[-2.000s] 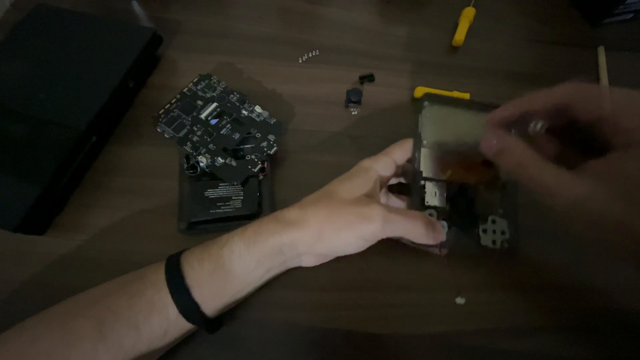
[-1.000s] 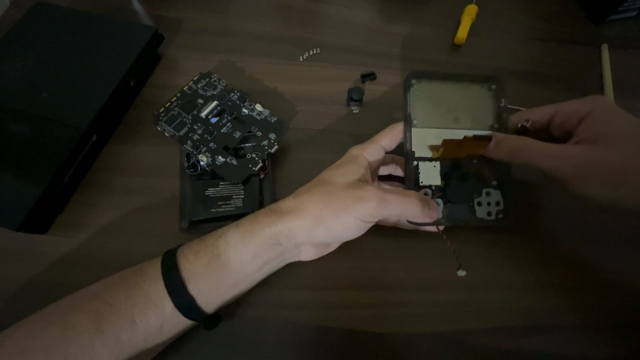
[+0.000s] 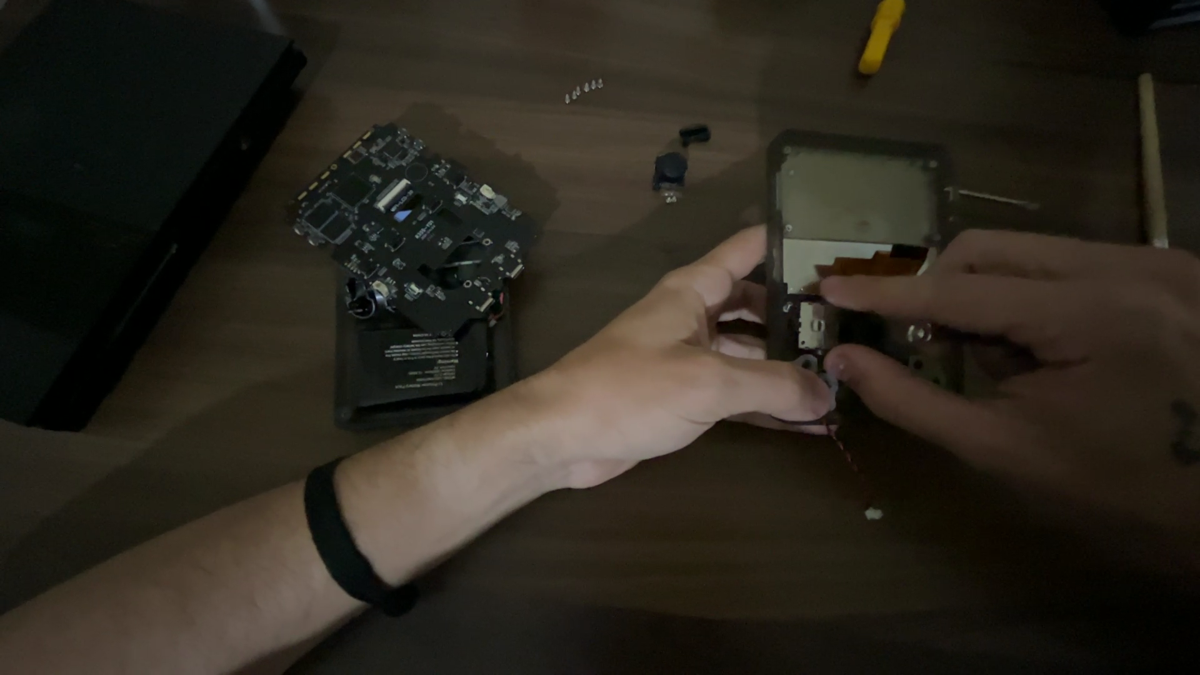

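Observation:
My left hand [image 3: 684,375] grips the lower left side of an opened handheld console's front shell [image 3: 858,192], its thumb over the bottom corner. Inside the shell lie a display's metal back and an orange flat ribbon cable [image 3: 867,264]. My right hand [image 3: 1022,347] is over the shell's lower right, forefinger at the cable's left end, thumb low near the left thumb; whether it pinches anything is unclear. A thin red wire [image 3: 847,450] with a small white connector [image 3: 874,514] hangs from the shell's bottom edge. A slim metal tool [image 3: 994,199] sticks out right of the shell, partly hidden.
A black circuit board [image 3: 412,220] rests on the back shell with its battery [image 3: 403,366]. Several screws [image 3: 584,91], a thumbstick module [image 3: 670,171] and a small black part [image 3: 695,134] lie behind. Around them are a yellow-handled tool [image 3: 881,37], a thin stick [image 3: 1152,159] and a large black box [image 3: 131,178].
The right hand has moved over the lower part of the shell. The yellow tool seen behind the shell's top edge two seconds ago no longer shows there.

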